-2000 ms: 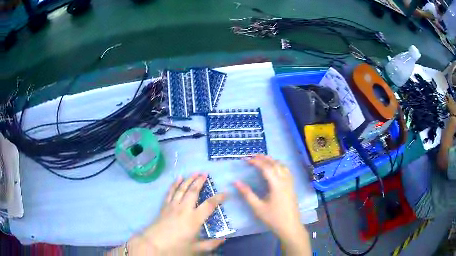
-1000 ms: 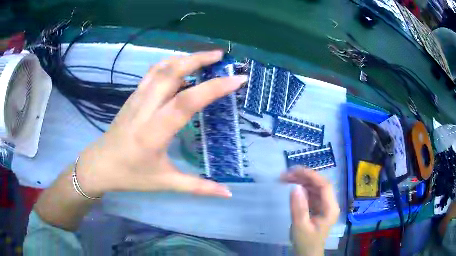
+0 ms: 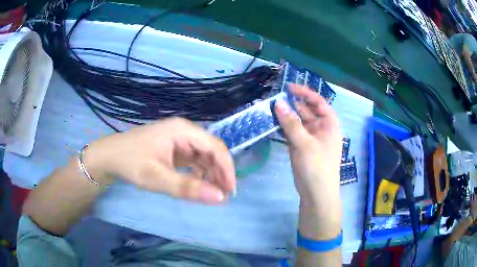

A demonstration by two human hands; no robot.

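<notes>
My right hand (image 3: 308,122) holds a blue PCBA panel (image 3: 246,128) by its right end, between thumb and fingers. The panel is tilted above the white sheet and slightly blurred. My left hand (image 3: 183,161) is just below and left of the panel, fingers curled and thumb apart, with no thing seen in it. More panels (image 3: 316,82) lie behind my right hand, partly hidden, and others (image 3: 348,171) lie to the right of my right wrist. The green solder wire spool (image 3: 253,159) shows partly beneath the held panel.
A bundle of black cables (image 3: 157,96) lies across the white foam sheet (image 3: 261,208). A white fan (image 3: 26,94) stands at left. A blue tray (image 3: 370,182) at right holds a yellow sponge (image 3: 386,197) and an orange-brown ring (image 3: 440,172). More cables (image 3: 413,94) lie on the green belt.
The panel that was by my left hand is now held in my right hand, tilted sideways. My left hand has moved down off it. My right hand has moved up and left.
</notes>
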